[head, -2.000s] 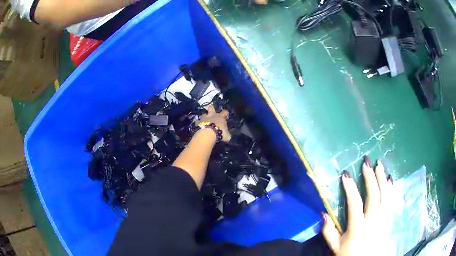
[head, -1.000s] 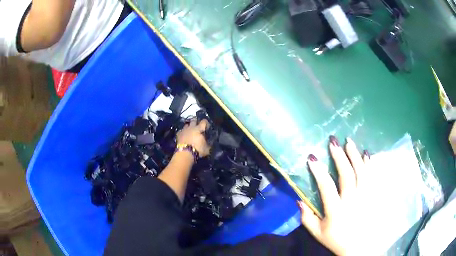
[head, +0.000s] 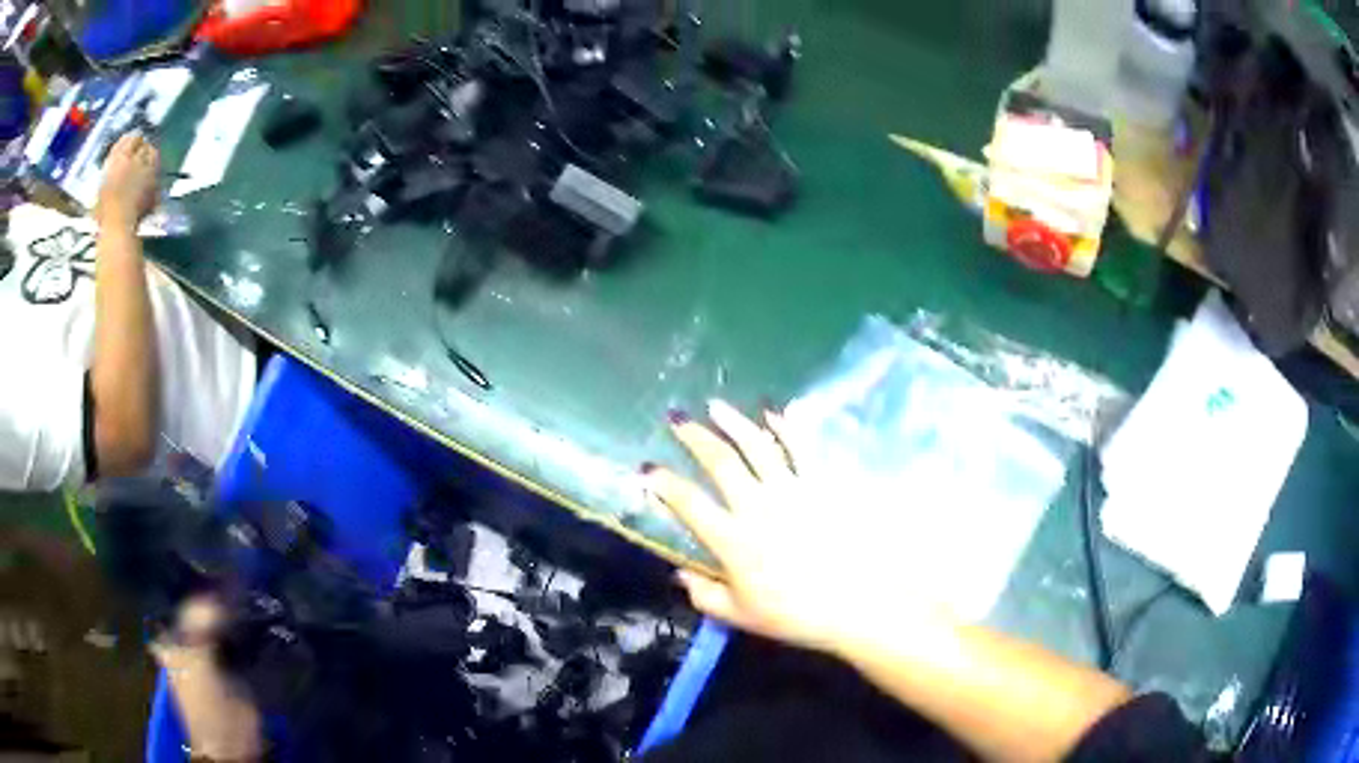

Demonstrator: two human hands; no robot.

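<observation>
Black power adapters with leads lie in a tangled heap on the bench (head: 522, 134). More adapters (head: 507, 634) lie in the blue bin (head: 321, 462) at the lower left. My left hand (head: 201, 641) is blurred at the lower left, over the bin's left side, with a dark clump of adapters at its fingers; its exact grip is hidden by blur. My right hand (head: 760, 522) lies palm down, fingers spread, over the near-left part of the flat clear and white poly bags (head: 894, 432), by the bench edge.
Another person's arm (head: 127, 328) reaches over the bench at the far left, near a red basket (head: 283, 23). A small carton (head: 1048, 179) stands at the back right. A second white stack (head: 1207, 447) and a black bench cable (head: 1095, 567) are right of the bags.
The view has swung towards the bench, showing the carton and second white stack. My left hand has come up from the adapters inside the bin, with a dark clump. My right hand stays on the bags.
</observation>
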